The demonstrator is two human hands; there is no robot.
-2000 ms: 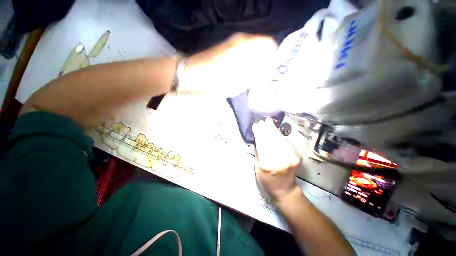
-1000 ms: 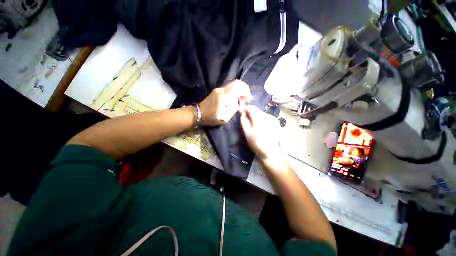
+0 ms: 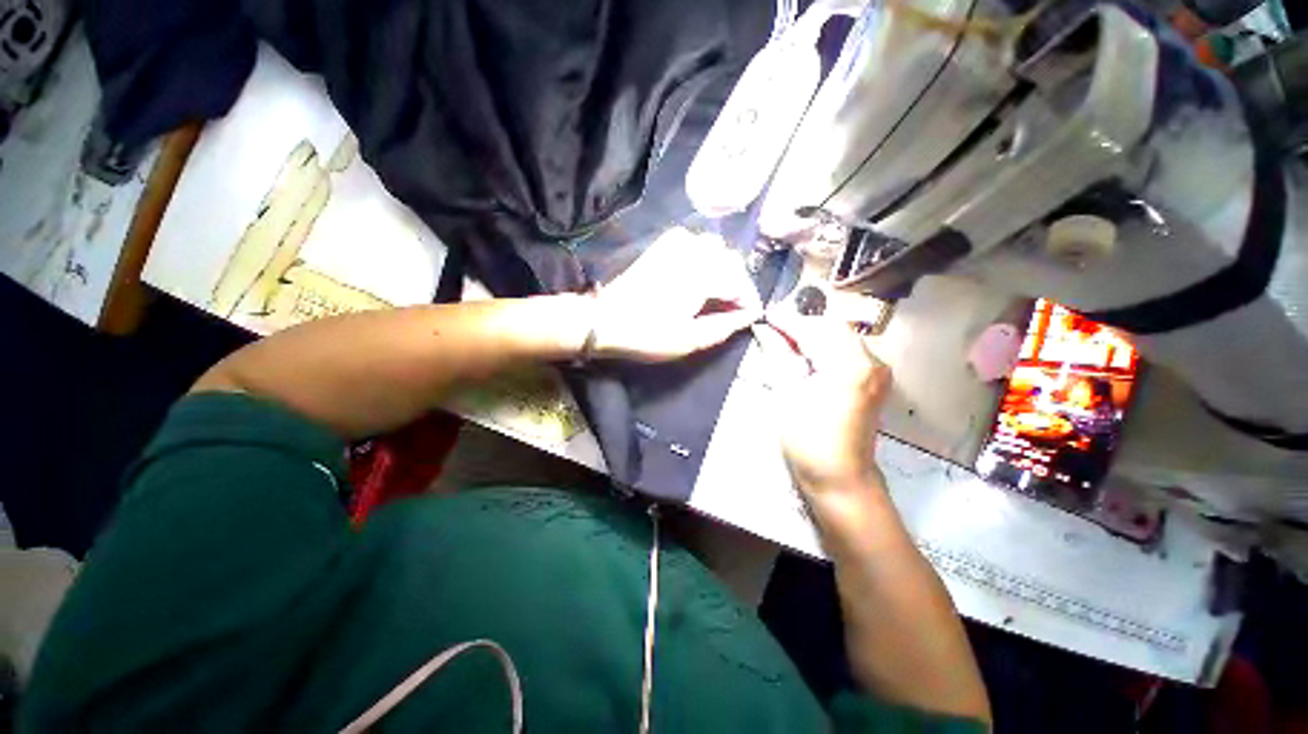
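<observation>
A dark jacket [image 3: 531,115] lies across the machine table, with a smooth dark part [image 3: 674,416] hanging toward the front edge. My left hand [image 3: 667,304] rests over the cloth left of the needle area, fingers bent. My right hand [image 3: 832,394] is just to its right, in front of the machine head. Their fingertips meet or nearly meet. Small dark red slivers show at the fingers of both hands; glare hides what they are and what is pinched. The white sewing machine [image 3: 918,115] stands above and right, its presser foot close behind the fingertips.
A phone [image 3: 1064,409] with a bright red-orange screen lies right of my right hand, beside a pink piece [image 3: 993,351]. A printed ruler scale [image 3: 1062,595] runs along the front edge. A red basket [image 3: 402,459] is below my left forearm. Yellowed tape [image 3: 280,230] marks the table's left.
Since the oldest frame, my left hand has come down beside my right, and more jacket shows. Since one second ago, my right hand has shifted slightly right and the view has moved.
</observation>
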